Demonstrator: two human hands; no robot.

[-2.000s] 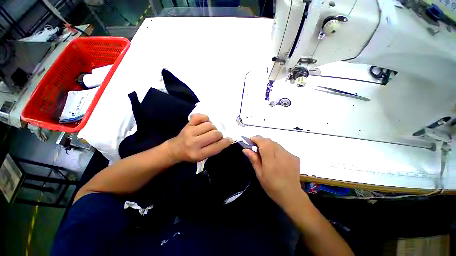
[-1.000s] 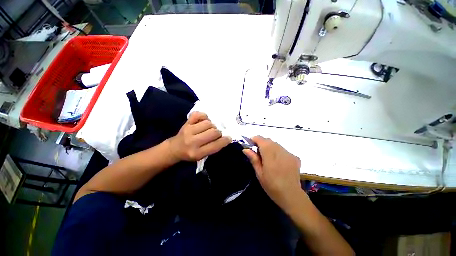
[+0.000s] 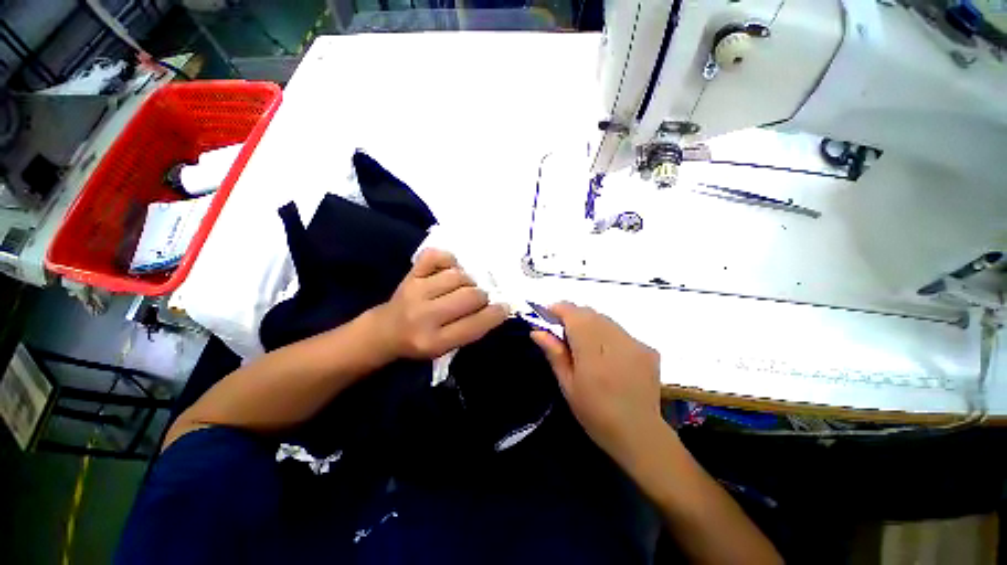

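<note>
A black garment piece with white parts lies over the table's front edge and my lap. My left hand is closed on the garment's white fabric and pinches its edge. My right hand holds small silver thread snips, their tips at the white edge beside my left fingertips. The snips are partly hidden in my right hand. Whether the blades touch the cloth is too small to tell.
The white sewing machine stands at the right on the white table. Tweezers and small black scissors lie near its arm. A red basket with white items is at the left.
My right hand and the snips have shifted very slightly at the white edge. My left hand keeps its hold on the cloth in nearly the same place.
</note>
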